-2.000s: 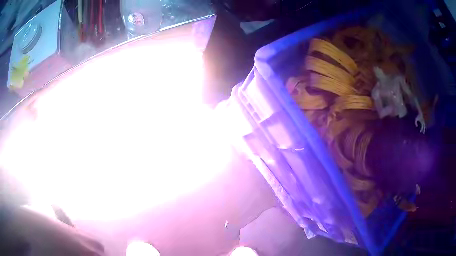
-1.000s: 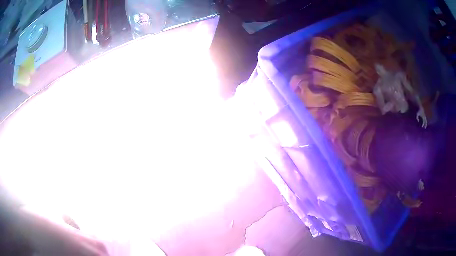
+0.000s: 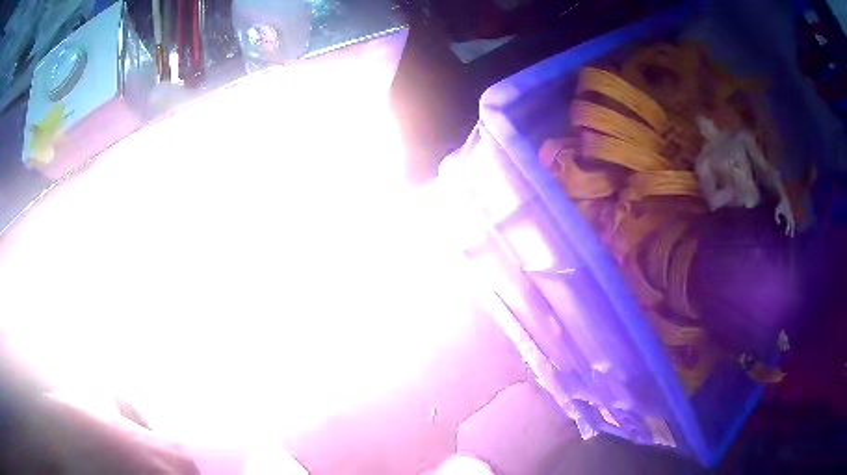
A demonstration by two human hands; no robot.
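Observation:
Neither of my hands can be made out; glare whites out the middle and left. A blue-violet ribbed crate [image 3: 594,269] stands tilted at the right. Ribbed orange-yellow curled parts [image 3: 618,121] fill it. A pale figure body [image 3: 734,167] with thin limbs lies on them at the upper right. A blurred purple haze hides some of the parts below it. A dim brownish-pink shape lies at the bottom left, and small overexposed pale shapes touch the bottom edge; I cannot tell what they are.
A white box with a round knob [image 3: 79,79] and a yellow-green patch stands at the upper left. Beside it are thin dark red rods [image 3: 188,42] and a clear, shiny round object [image 3: 265,37]. A bright panel edge curves below them.
Since two seconds ago the view has shifted slightly, so the crate and box sit a little further right. The bottom-left shape and bottom-edge pale shapes have changed outline. The crate's contents look unchanged.

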